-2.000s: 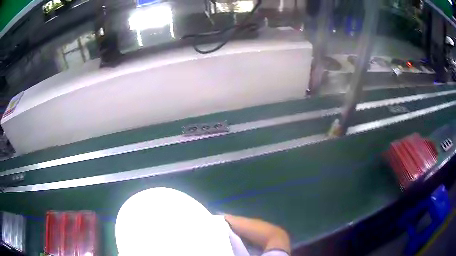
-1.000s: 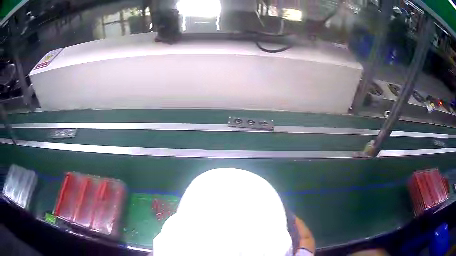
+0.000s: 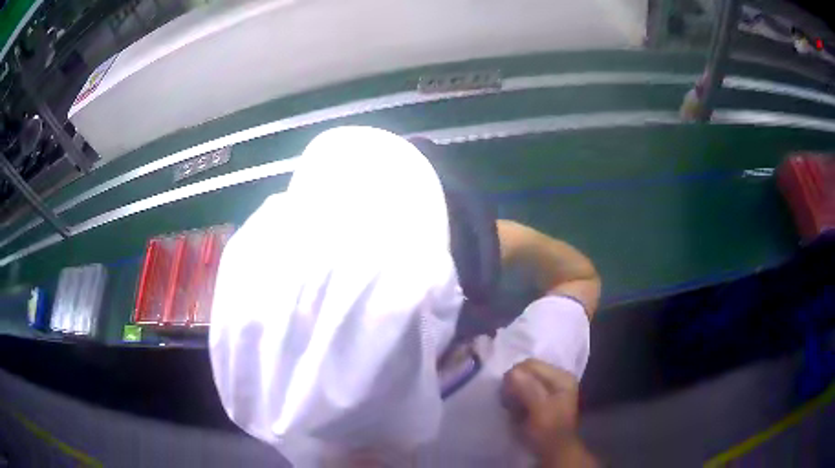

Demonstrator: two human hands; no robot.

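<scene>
A person in a white cap and white clothing (image 3: pixel 339 274) fills the middle of the view, with a bent bare forearm (image 3: pixel 549 260) at the green bench. A hand that looks like my right hand (image 3: pixel 542 402) comes up from the bottom edge, its fingers curled against the person's white clothing. It is blurred, and whether it grips anything cannot be told. My left hand is not in view. Clear trays with red strips (image 3: pixel 183 279) stand left of the person, partly hidden by the cap.
Whitish clear trays (image 3: pixel 80 299) and a bright green block (image 3: pixel 133 333) are at the left bench edge. Red trays (image 3: pixel 813 194) stand at the far right. Three-hole plates lie by the rails, one at centre (image 3: pixel 460 82), one at left (image 3: pixel 202 164). A metal post (image 3: pixel 717 59) rises behind.
The view has tilted down, showing more of the person's back. The curled hand has come into view at the bottom. The left plate appears farther right, and the green mat is now hidden.
</scene>
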